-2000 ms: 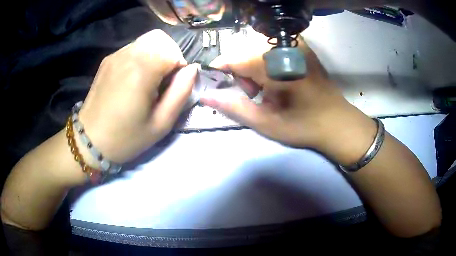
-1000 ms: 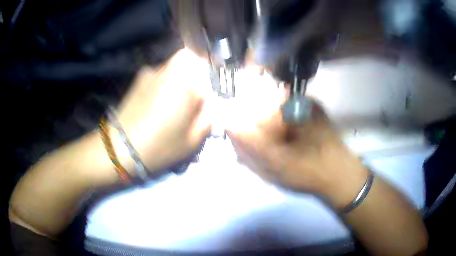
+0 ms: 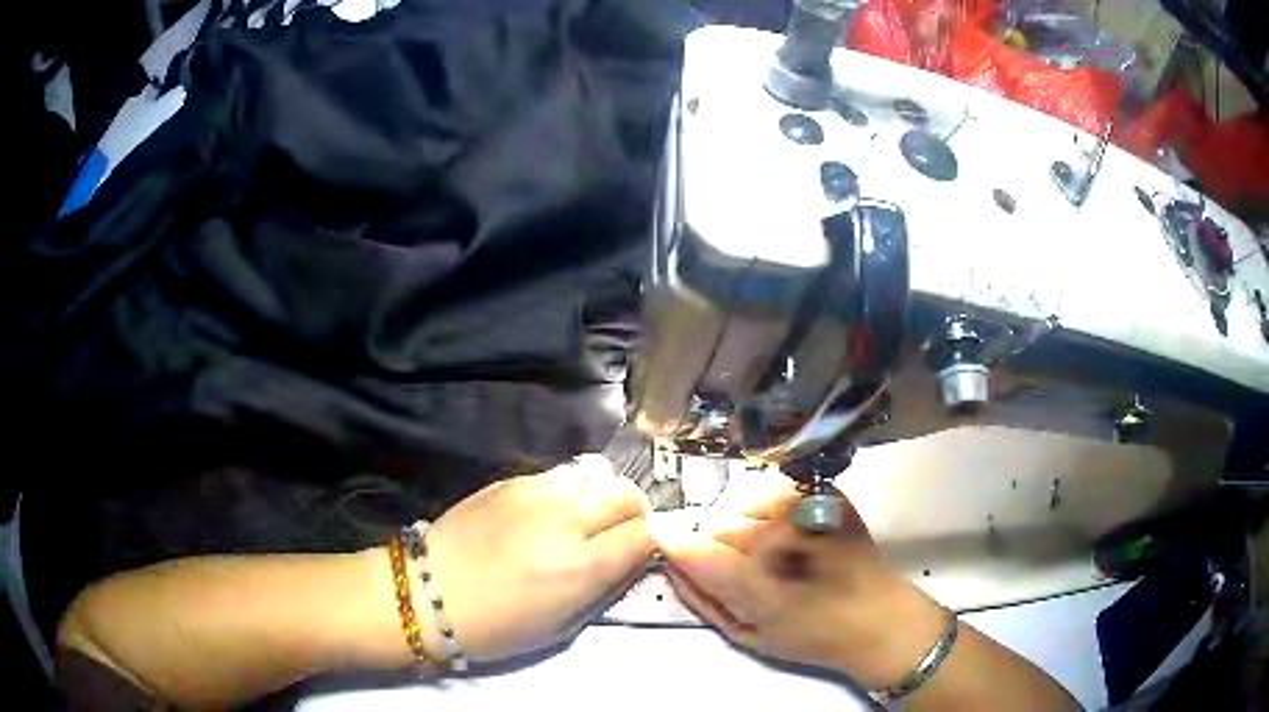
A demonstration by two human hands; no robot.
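Observation:
My left hand [image 3: 557,556] and my right hand [image 3: 786,570] meet fingertip to fingertip just in front of the presser foot [image 3: 671,480]. Their fingers are closed together; a small bit of cloth seems pinched between them, but glare and the fingers hide it. Black fabric [image 3: 348,264] lies bunched to the left of and behind the needle area, reaching up to my left hand. The white sewing machine [image 3: 779,237] stands above and behind my hands. A tension knob [image 3: 818,509] sits in front of my right hand's back.
Red plastic bags [image 3: 1030,77] lie behind the machine. A dark flat object [image 3: 1162,619] is at the right table edge. A slim dark tool [image 3: 1134,549] lies on the bed at right. White and blue pieces [image 3: 132,132] show at the far left.
The view has pulled back and tilted up, showing the machine arm and more black fabric. My hands have come together; the pale cloth seen between them earlier is now mostly hidden.

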